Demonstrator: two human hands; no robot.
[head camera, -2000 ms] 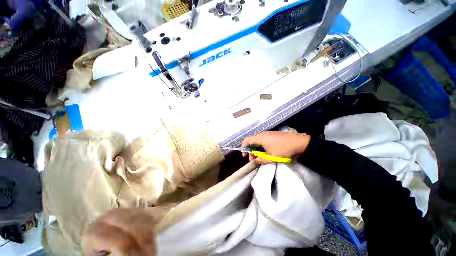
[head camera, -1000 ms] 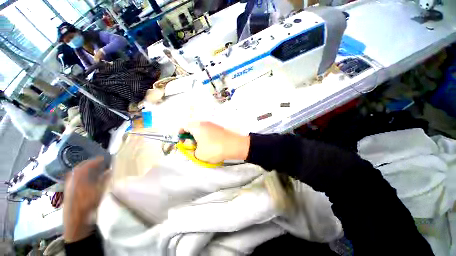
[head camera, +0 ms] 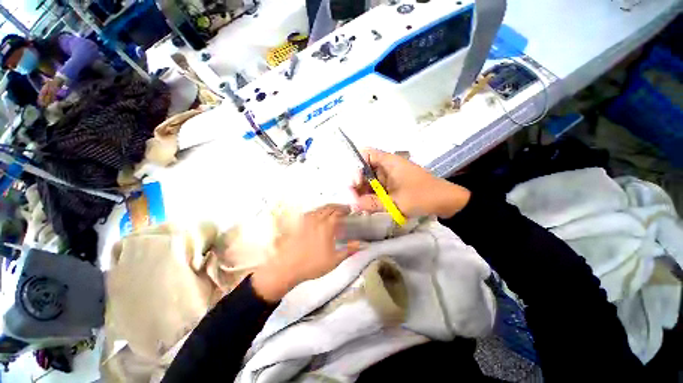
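Observation:
The beige, white-lined garment (head camera: 442, 277) lies over the table's front edge and my lap, its beige part spread at the left. My right hand (head camera: 408, 187) holds the yellow-handled scissors (head camera: 386, 202), blades pointing up and left above the table, and its fingertips are at the garment's edge. My left hand (head camera: 307, 250) lies on the garment just left of my right hand, slightly blurred, with its fingers at the same edge. The fabric between the hands is overexposed, so the exact grip is hidden.
The white JACK sewing machine (head camera: 329, 101) stands behind the hands. A grey machine part (head camera: 52, 295) is at the left. Dark striped fabric (head camera: 105, 135) and a masked person (head camera: 52, 63) are at the upper left. White and beige pieces (head camera: 599, 232) hang at the right.
My left hand has moved right from the far left onto the garment. My right hand with the scissors has moved right, and the blades now point upward. The view has shifted.

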